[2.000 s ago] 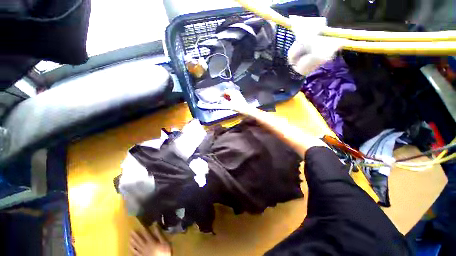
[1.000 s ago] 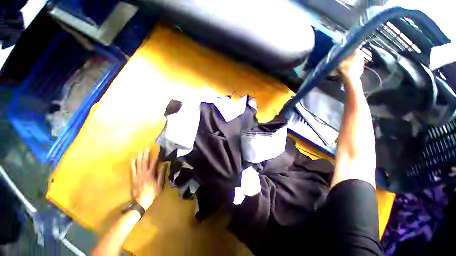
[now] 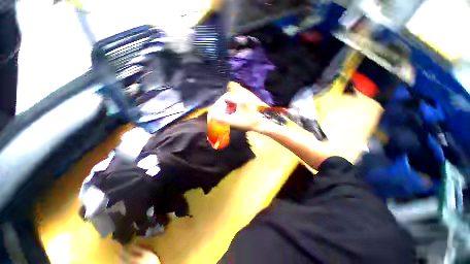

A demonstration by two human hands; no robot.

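Observation:
My right hand (image 3: pixel 237 109) is closed around a drink bottle (image 3: pixel 219 135) with orange liquid, held above the right end of the cloth heap. The heap of cut garment pieces (image 3: pixel 170 154), black with grey-white patches, lies crumpled on the yellow-covered table (image 3: pixel 239 193). My left hand (image 3: pixel 140 254) is blurred and cut off by the lower edge, near the heap's lower left end. Whether it holds anything cannot be told.
A dark plastic basket (image 3: pixel 114 85) with cloth pieces stands at the table's far side. A padded grey form (image 3: pixel 49 142) runs along the left. Purple cloth (image 3: pixel 251 69) lies beyond. A cardboard sheet (image 3: pixel 353 116) and an orange-brown iron handle (image 3: pixel 273 110) are at right.
My right hand has come out of the basket area and now holds the orange bottle over the heap. The view has turned right and is blurred. My left hand has moved to the lower picture edge.

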